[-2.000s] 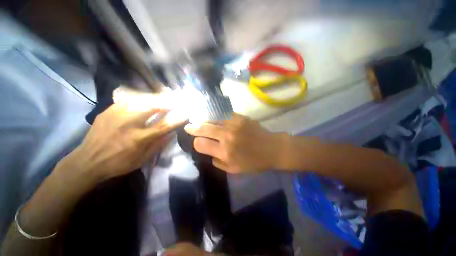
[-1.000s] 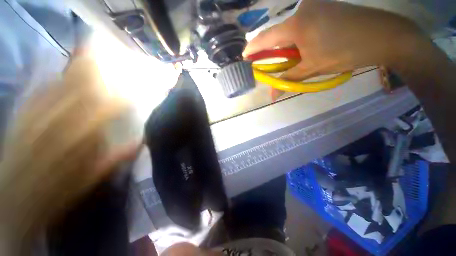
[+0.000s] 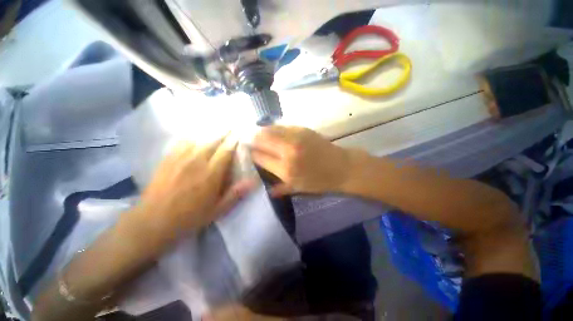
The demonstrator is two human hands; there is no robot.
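Observation:
Light grey fabric (image 3: 257, 235) runs from the needle area over the table's front edge. Black fabric (image 3: 284, 216) shows along its right side. My left hand (image 3: 188, 185) lies spread on the grey cloth, fingertips in the lamp glare. My right hand (image 3: 301, 160) has bent fingers on the cloth just below the ribbed tension dial (image 3: 266, 105), holding the cloth edge. The needle and presser foot are lost in glare. The scissors (image 3: 375, 63), with red and yellow loops, lie on the table right of the needle.
The white sewing machine head (image 3: 301, 19) is above. A dark block in a brown-edged frame (image 3: 518, 89) sits at the table's right end. A blue basket (image 3: 408, 254) with scraps is below right. More grey panels with dark strips (image 3: 69, 138) spread at the left.
My right hand has let go of the scissors, now lying on the table, and moved left to the cloth. My left hand has moved right. Grey cloth now covers much of the black piece.

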